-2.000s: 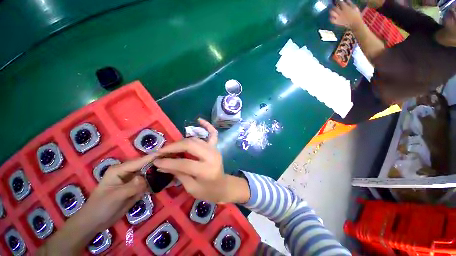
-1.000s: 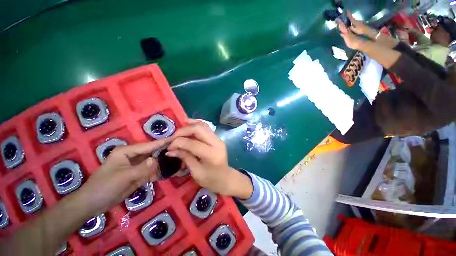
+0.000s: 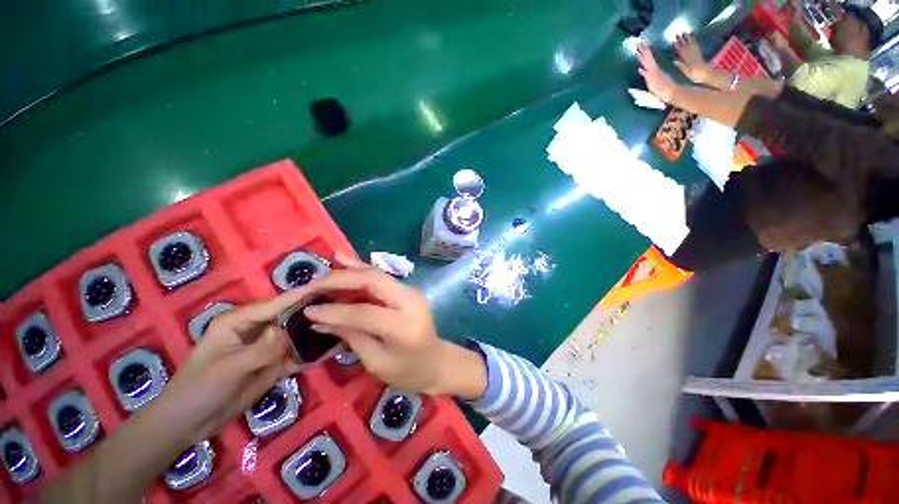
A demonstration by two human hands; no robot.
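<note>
A smartwatch body [image 3: 311, 335] with a dark glossy face is held between my two hands, above the red tray. My left hand [image 3: 232, 346] grips its left side. My right hand [image 3: 380, 325] has its fingers over the watch's upper and right edge. The red turnover tray [image 3: 389, 468] holds several watches, each in a square pocket with its silver-grey back and dark round centre up. The top right pocket is empty. My hands hide part of some watches and pockets. A small white wipe [image 3: 392, 263] lies beside the tray, just above my right hand.
A whitish bottle [image 3: 451, 231] with its lid flipped open stands right of the tray, near shiny clear scraps [image 3: 508, 274]. A small dark square [image 3: 330, 116] lies on the green belt [image 3: 394, 59]. White sheets [image 3: 621, 177] lie near a neighbouring person [image 3: 808, 138].
My hands still hold the watch over the tray, its dark face now more visible. The dark square has moved right along the belt. The neighbouring person's hands have moved apart, and a dark object lies beyond them.
</note>
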